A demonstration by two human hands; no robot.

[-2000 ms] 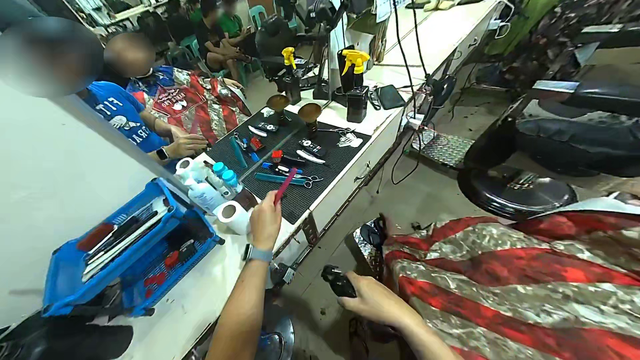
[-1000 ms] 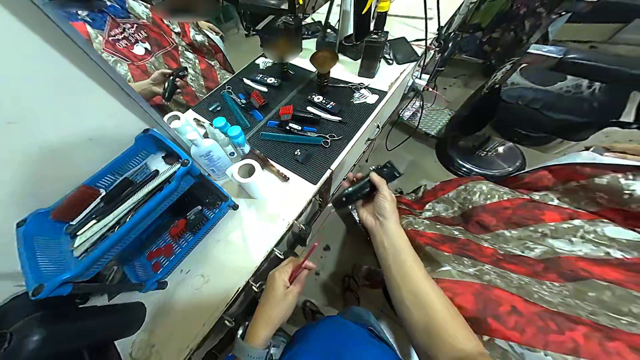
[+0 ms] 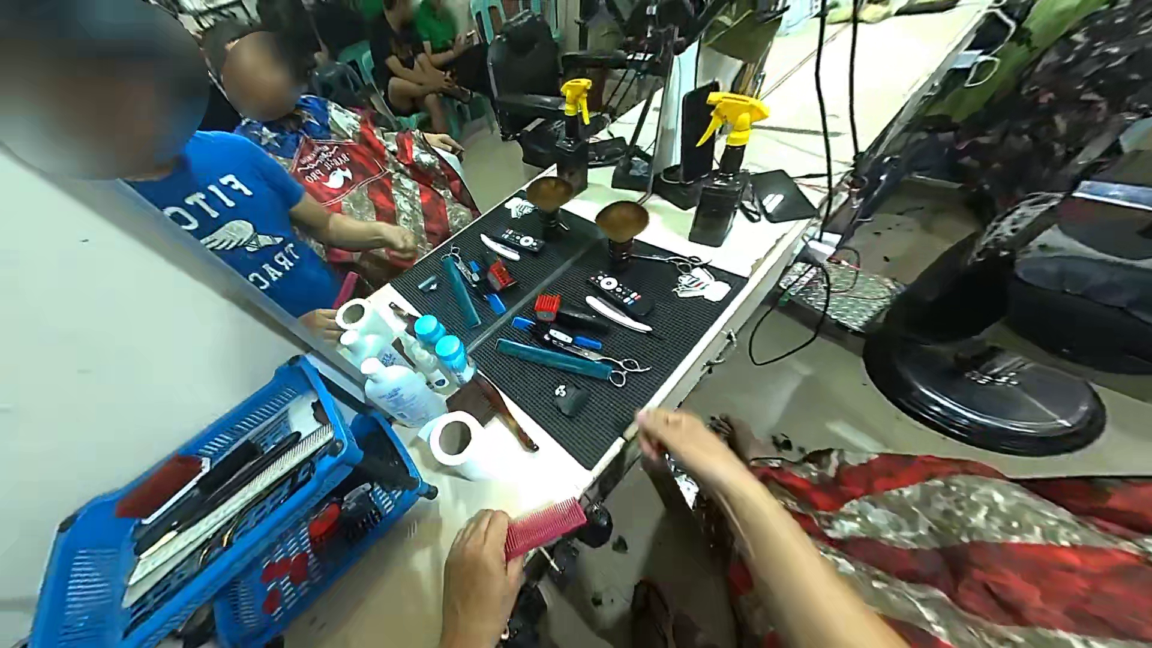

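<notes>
My left hand (image 3: 481,571), low in the middle of the head view, grips a pink comb (image 3: 546,528) over the white counter edge. My right hand (image 3: 684,441) is beside the front edge of the black ribbed mat (image 3: 601,425), fingers curled; I cannot tell whether anything is in them. On the mat lie a teal comb (image 3: 553,359), scissors (image 3: 621,367), a small black clipper part (image 3: 570,399), a straight razor (image 3: 618,314), a remote control (image 3: 621,293) and a clipper with a red guard (image 3: 547,308). A wooden-handled brush (image 3: 508,412) rests at the mat's left edge.
Left of the mat stand a paper roll (image 3: 456,439), a white bottle (image 3: 402,392) and a blue basket (image 3: 297,378) of combs. A black spray bottle with yellow trigger (image 3: 720,202) is behind. A striped cape (image 3: 945,540) spreads at right; a mirror (image 3: 81,297) reflects people.
The black clipper in my right hand a second ago is no longer visible there. That hand has moved toward the mat's edge. My left hand still has the pink comb. The view has shifted.
</notes>
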